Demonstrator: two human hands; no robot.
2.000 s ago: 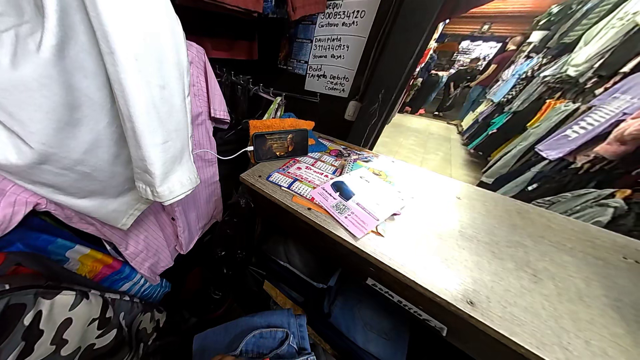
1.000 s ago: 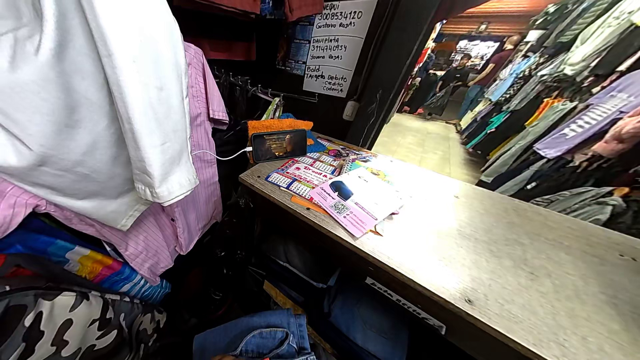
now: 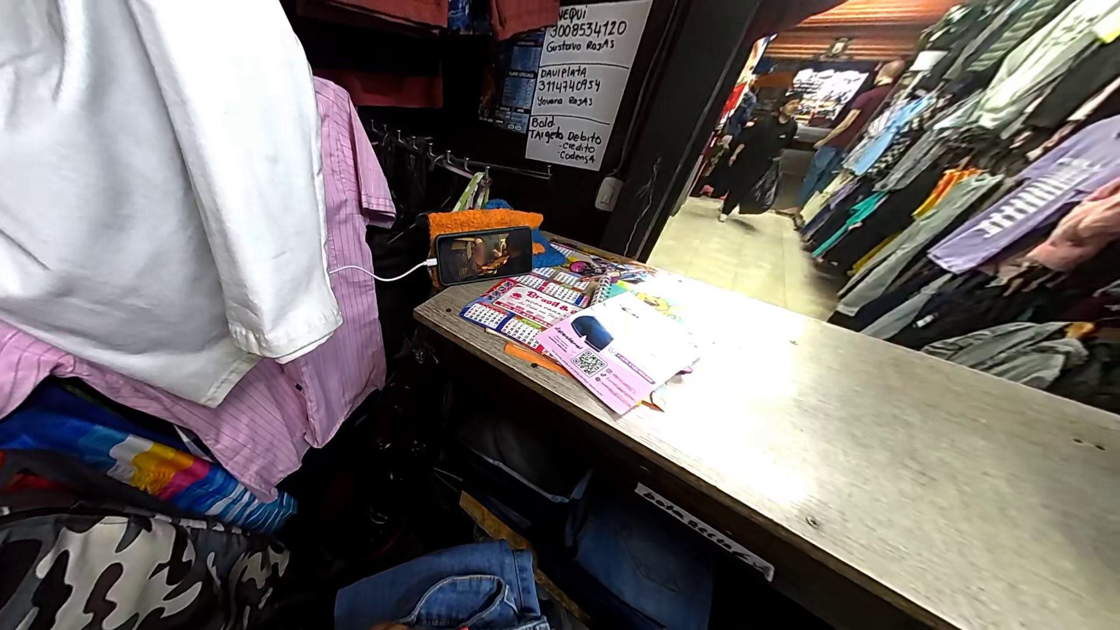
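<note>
Neither my left hand nor my right hand can be made out. A tiny skin-coloured sliver shows at the bottom edge, against folded blue denim jeans (image 3: 451, 588); I cannot tell whether it is a finger. On the wooden counter (image 3: 831, 437), a phone (image 3: 484, 255) stands sideways with its screen lit and a white cable plugged in. Behind it lies an orange cloth (image 3: 481, 220). Calendar sheets (image 3: 525, 306) and a pink-and-white printed leaflet (image 3: 612, 350) overlap in front. An orange object (image 3: 529, 356) lies partly under the leaflet.
At left hang a white garment (image 3: 175, 157) and a pink striped shirt (image 3: 346, 376), above a camouflage-patterned item (image 3: 131, 569). More jeans (image 3: 643, 551) lie below the counter. Beyond it, a person in black (image 3: 761, 162) and another person (image 3: 844, 131) are in the aisle, beside clothes racks (image 3: 989, 201).
The person in black in the aisle has moved to the left and now shows with a dark bag. The phone, the papers and the jeans have not plainly moved.
</note>
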